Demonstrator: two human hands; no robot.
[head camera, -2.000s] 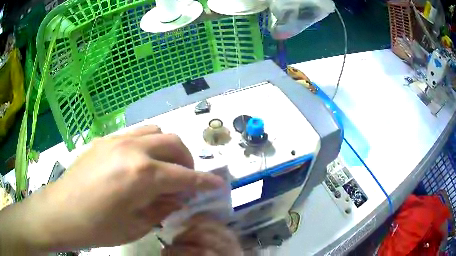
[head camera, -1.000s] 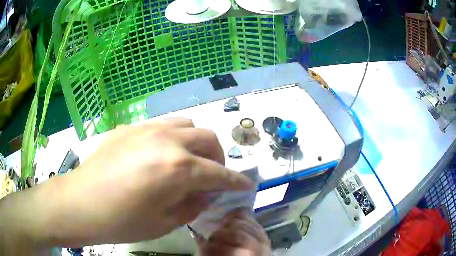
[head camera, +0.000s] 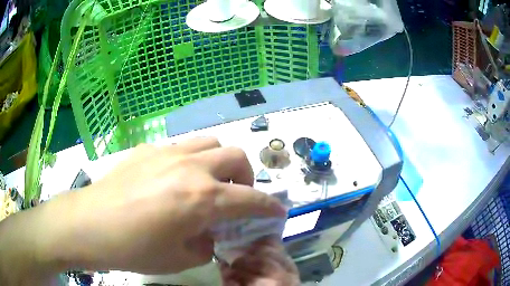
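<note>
My left hand (head camera: 162, 206) reaches in from the left edge, its fingers pinched on a small whitish cloth or packet (head camera: 249, 230) in front of the sewing machine head. My right hand (head camera: 261, 267) is partly cut off by the bottom edge and blurred. Its fingers meet the lower side of the same piece and seem to grip it. The white and grey sewing machine head (head camera: 346, 151) has a blue knob (head camera: 321, 153) and small metal parts on top. My hands hide the needle area.
A green openwork basket (head camera: 182, 50) stands behind the machine, with white thread stands (head camera: 222, 17) above. A clear plastic bag (head camera: 366, 27) hangs beside them. A blue cord runs over the table (head camera: 442, 120) at right. A red-orange bag (head camera: 468, 262) is at bottom right, a small parts tray (head camera: 394, 223) nearer.
The view has shifted, so the machine sits further right than two seconds ago. Both hands remain at the whitish piece, which has changed its angle and fold slightly.
</note>
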